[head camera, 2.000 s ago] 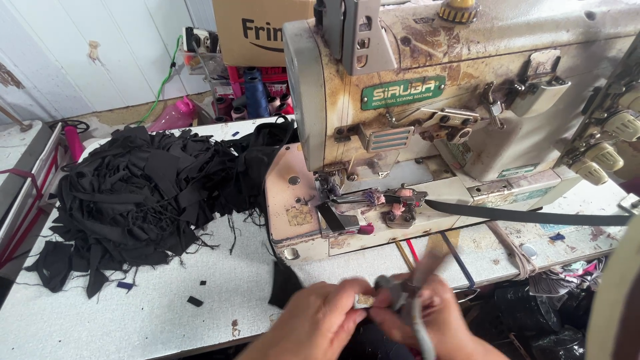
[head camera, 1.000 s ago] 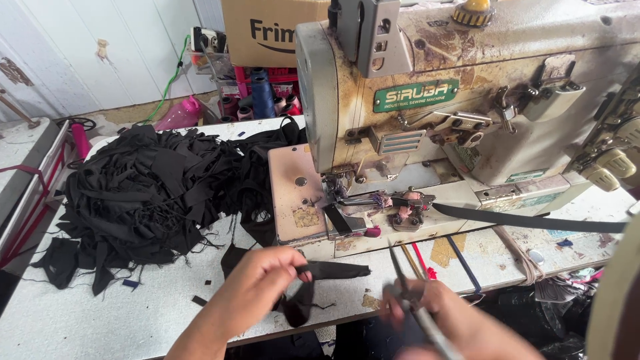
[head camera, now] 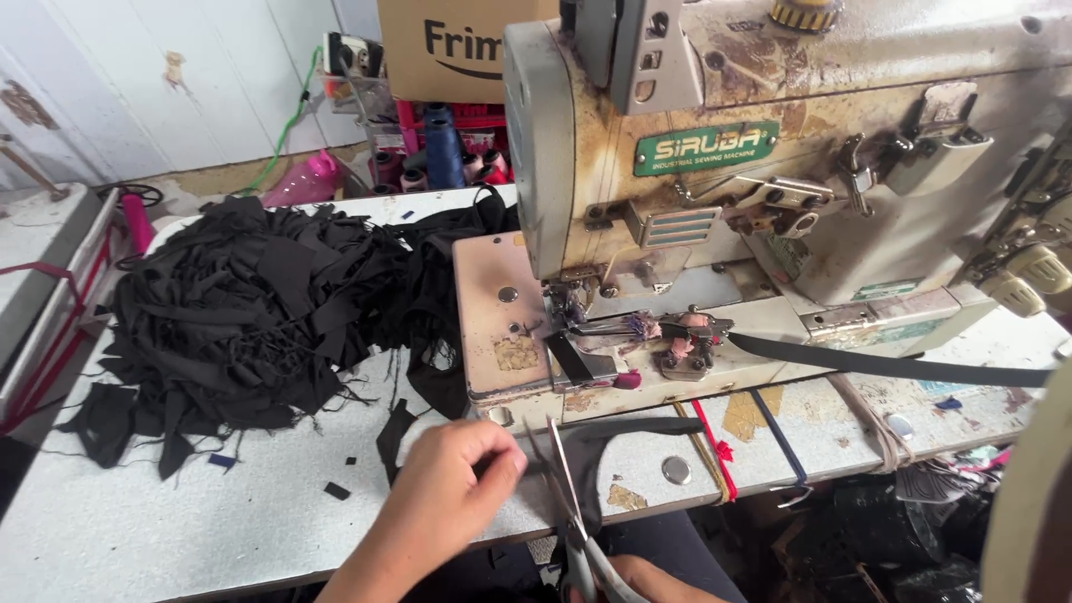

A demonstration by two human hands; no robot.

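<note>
My right hand [head camera: 649, 578] grips the handles of metal scissors [head camera: 574, 502] at the bottom centre; their blades point up, slightly apart, over the table's front edge. Just left of the blades is my left hand [head camera: 469, 477], its fingers curled; whether cloth is pinched in them cannot be told. A black fabric piece [head camera: 590, 452] lies behind and beside the blades, one narrow end stretching right. The sewing machine [head camera: 603, 184] stands behind both hands, a black band [head camera: 879, 364] running into its folder from the right.
A large heap of black cloth strips [head camera: 243, 318] covers the left of the white table [head camera: 209, 536]. Thread cones [head camera: 442, 146] and a cardboard box [head camera: 444, 50] stand behind it. Coloured bands [head camera: 716, 452] wrap the front edge. Black plastic bags [head camera: 879, 536] lie below at the right.
The scissors, blurred in my right hand earlier, now stand beside my left hand with blades parted. The black piece that hung from my left hand a second ago now lies near the machine's base.
</note>
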